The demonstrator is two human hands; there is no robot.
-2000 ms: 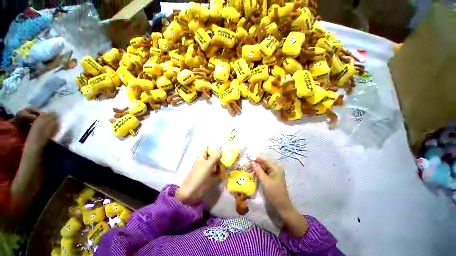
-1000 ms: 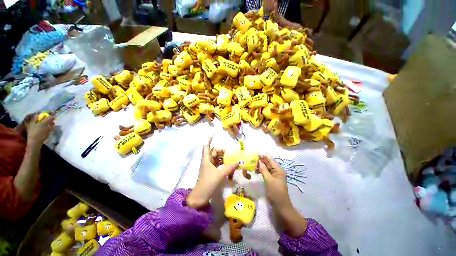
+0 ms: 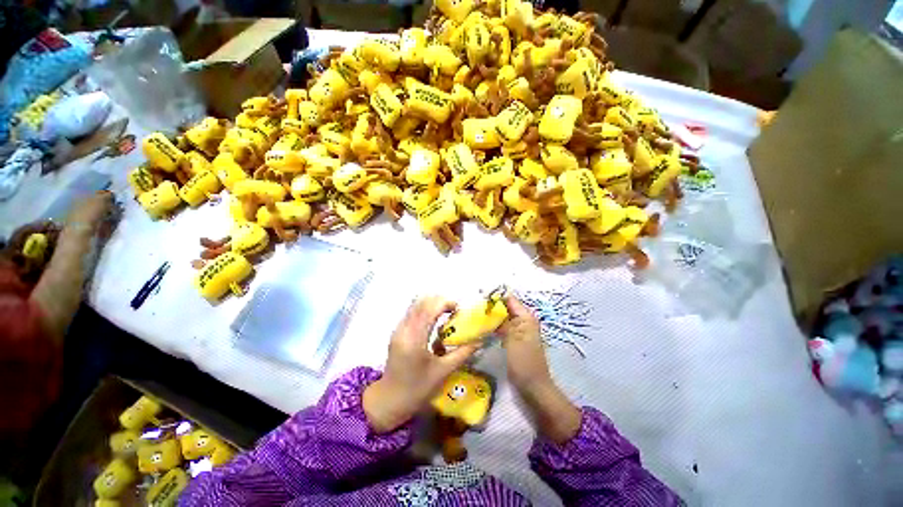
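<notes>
A yellow plush toy [image 3: 473,323] is held between both hands above the table, tilted, with its right end higher. My left hand [image 3: 416,354] grips its left side. My right hand [image 3: 523,342] pinches at its upper right end, where a small dark metal piece shows; the exact grip is hidden by the fingertips. A second plush toy [image 3: 462,396] lies face up just below the hands, brown legs toward me. Thin pale ties [image 3: 562,319] lie in a loose heap right of my right hand.
A large heap of yellow toys [image 3: 426,149] covers the far side. Clear plastic sheets [image 3: 302,305] and a black tool [image 3: 150,284] lie left. An open carton [image 3: 74,436] is lower left. Another person's arm [image 3: 71,253] reaches in at left. Cardboard [image 3: 827,178] stands right.
The held toy has turned from level to tilted, and my right hand has moved to its upper end. The camera view has shifted slightly. The other person's arm has moved.
</notes>
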